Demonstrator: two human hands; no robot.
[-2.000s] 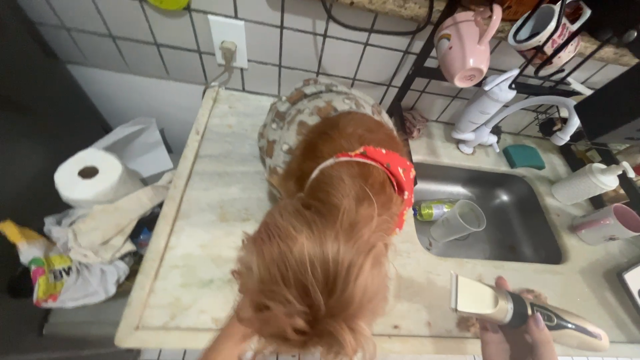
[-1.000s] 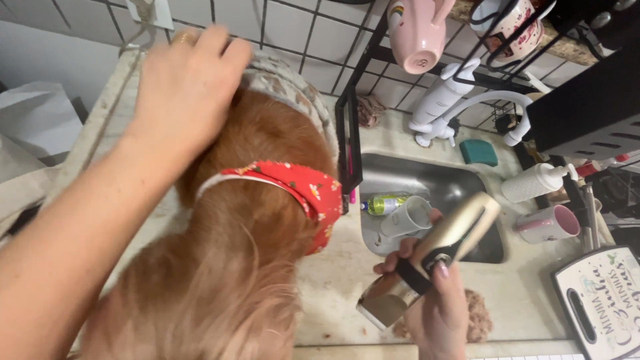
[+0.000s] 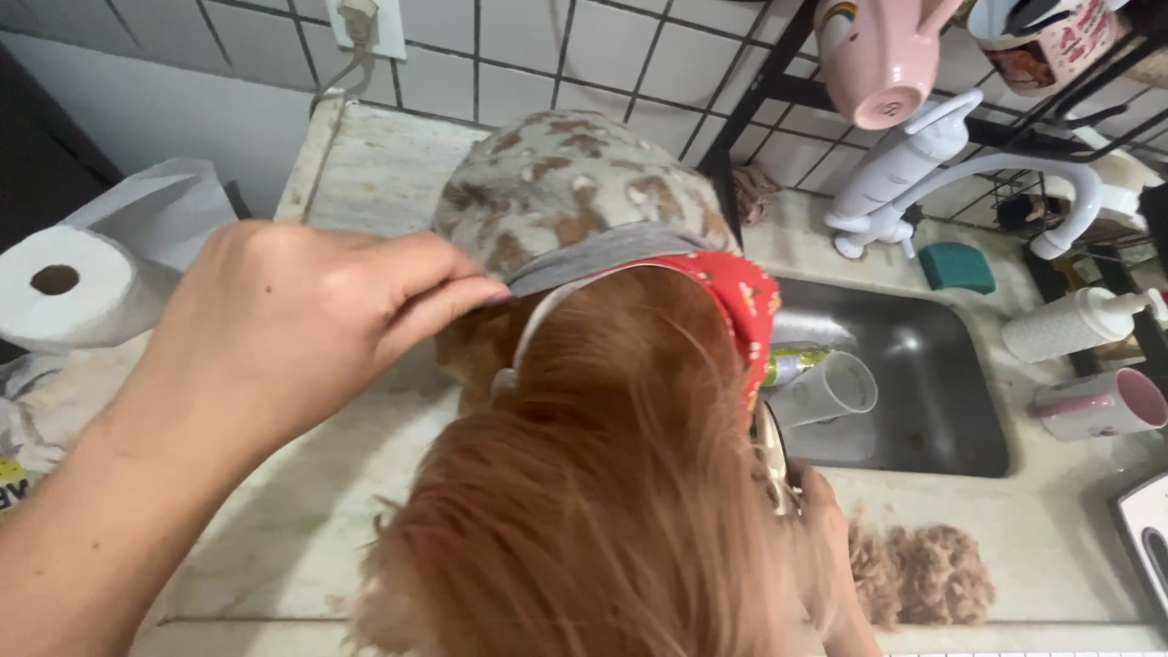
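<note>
A dog with long reddish-brown fur (image 3: 584, 511) is on the stone counter, wearing a patterned fleece garment (image 3: 584, 182) and a red bandana (image 3: 744, 297) with a white band. My left hand (image 3: 319, 301) pinches the grey edge of the garment between thumb and fingertips. At the dog's right side, my right hand (image 3: 821, 520) holds a gold hair clipper (image 3: 774, 456); the fur hides the clipper's blade end and part of the hand. A pile of cut fur (image 3: 931, 575) lies on the counter right of that hand.
A steel sink (image 3: 922, 401) holds a clear plastic cup (image 3: 826, 392) and a green package. Around it are a white faucet (image 3: 899, 173), a teal sponge (image 3: 956, 266), a pump bottle (image 3: 1077, 324) and a mug (image 3: 1100, 403). Pink mug (image 3: 881, 59) hangs above. Paper roll (image 3: 68, 283) is at left.
My left hand has moved from over the dog's back to the garment's edge, gripping it. My right hand has brought the clipper from in front of the sink to the dog's side.
</note>
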